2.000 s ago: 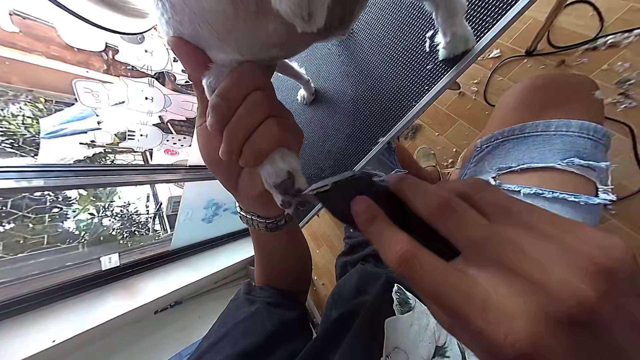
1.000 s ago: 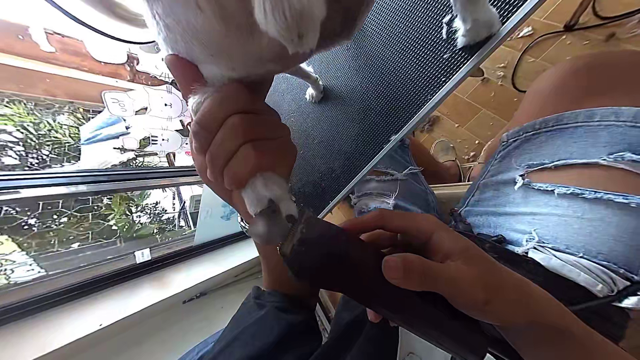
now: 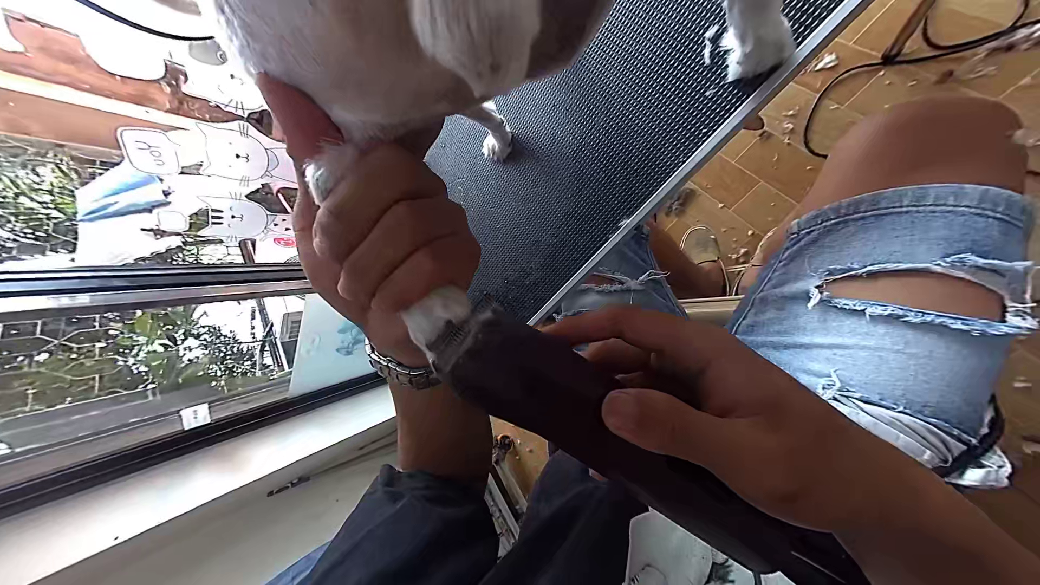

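A white-furred dog (image 3: 390, 65) stands over a black textured grooming table (image 3: 585, 138) at the top of the view. My left hand (image 3: 390, 227) is wrapped around one of its legs, and the white paw (image 3: 435, 317) sticks out below my fingers. In my right hand (image 3: 699, 406) are dark electric hair clippers (image 3: 552, 390), their toothed blade against the paw. The paw's underside is mostly hidden behind the clipper head. A metal bracelet (image 3: 398, 370) circles my left wrist.
The table's metal edge (image 3: 691, 162) runs diagonally beside a knee in ripped jeans (image 3: 894, 284). At left are a window frame (image 3: 146, 280) and white sill (image 3: 203, 471). A black cable (image 3: 821, 106) and fur tufts lie on the tiled floor (image 3: 756, 203).
Since two seconds ago, the clippers have turned so that their toothed blade faces the paw from another side, and my right hand now holds them from beneath. My left hand keeps its hold.
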